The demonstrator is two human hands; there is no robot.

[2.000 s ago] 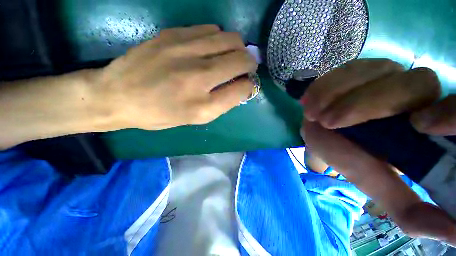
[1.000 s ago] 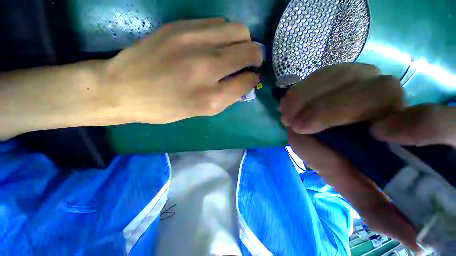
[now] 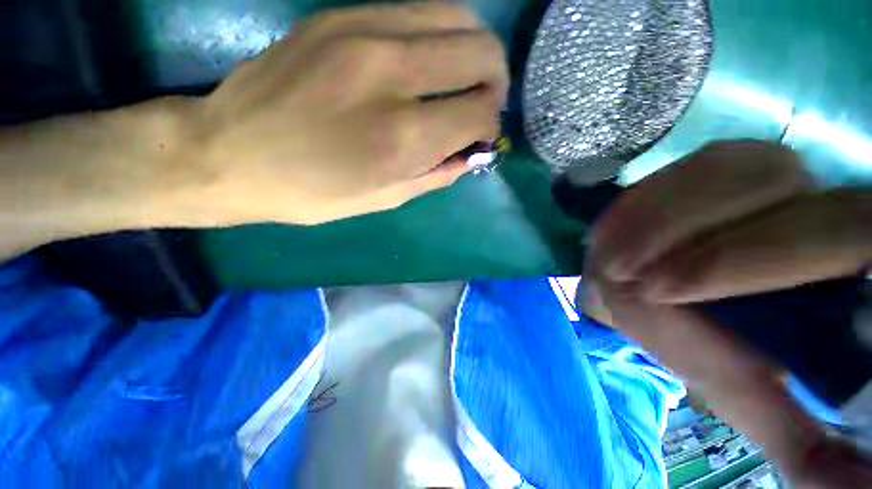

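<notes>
My left hand (image 3: pixel 354 119) comes in from the left over the green bench, its fingertips closed on a small shiny silver unit (image 3: pixel 482 159) with a yellow bit, mostly hidden by the fingers. My right hand (image 3: pixel 708 234), slightly blurred, is wrapped around the electric screwdriver (image 3: pixel 808 334). The driver's dark barrel runs out to the right, partly hidden by the fingers; its black nose (image 3: pixel 585 198) points up-left beside the dish's lower edge. The round perforated screw dish (image 3: pixel 617 76) lies between and above my hands, cut by the top edge.
The green bench surface (image 3: pixel 382 258) ends at an edge just above a blue smock (image 3: pixel 516 372) and pale cloth. Dark areas (image 3: pixel 57 57) lie at the left. Small shiny droplets or specks show at the upper left. Small blurred parts (image 3: pixel 712 449) show below right.
My left hand has moved slightly up with the unit. My right hand and the driver moved left, then back right and slightly down.
</notes>
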